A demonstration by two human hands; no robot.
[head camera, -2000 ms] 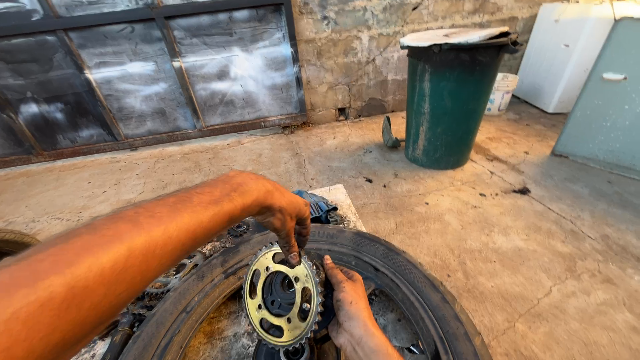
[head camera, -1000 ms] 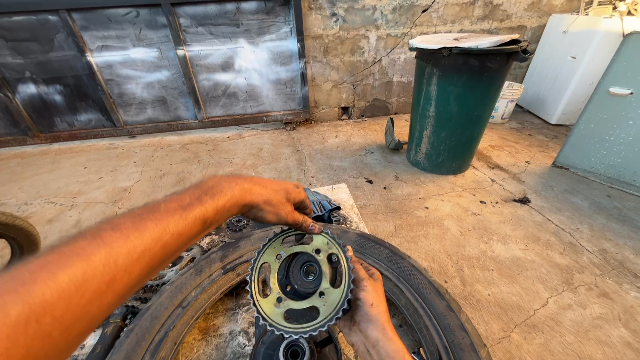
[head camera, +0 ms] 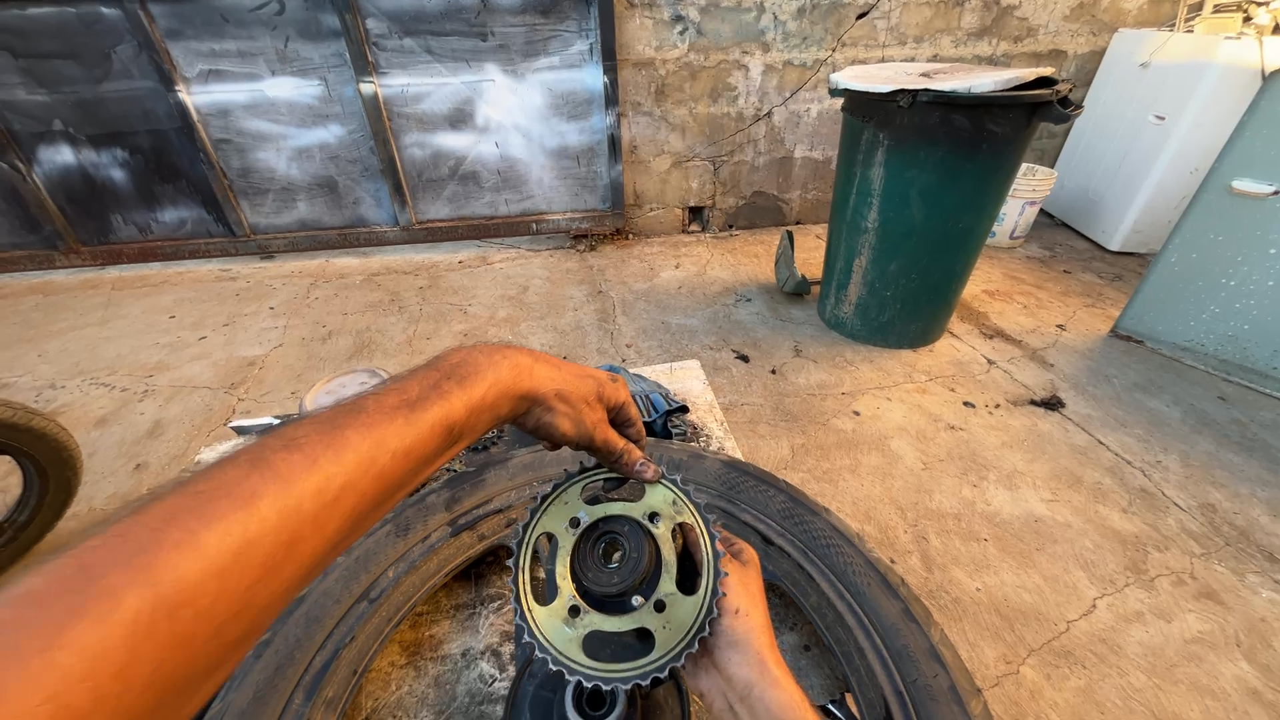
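A gold-coloured rear sprocket (head camera: 545, 625) with dark teeth stands tilted toward me above the hub of a motorcycle wheel with a black tyre (head camera: 830, 530). A round black hub part (head camera: 612, 560) shows through its centre. My left hand (head camera: 590, 415) reaches over from the left and grips the sprocket's top edge, thumb or finger on the front face. From the right, my right hand (head camera: 735, 630) holds the sprocket's right edge, its fingers partly hidden behind the plate. Below the sprocket, the wheel's hub (head camera: 595, 700) is partly in view.
Beyond the tyre lie a blue cloth (head camera: 650, 400) and a pale board (head camera: 700, 400) on the concrete floor. Another tyre (head camera: 40, 470) lies at the left edge. A green bin (head camera: 900, 220), a white bucket (head camera: 1022, 208) and a metal-panelled frame (head camera: 490, 120) stand farther back.
The sprocket has turned from a slant to face me more squarely, and it sits farther right over the wheel. Both hands have stayed at its edge.
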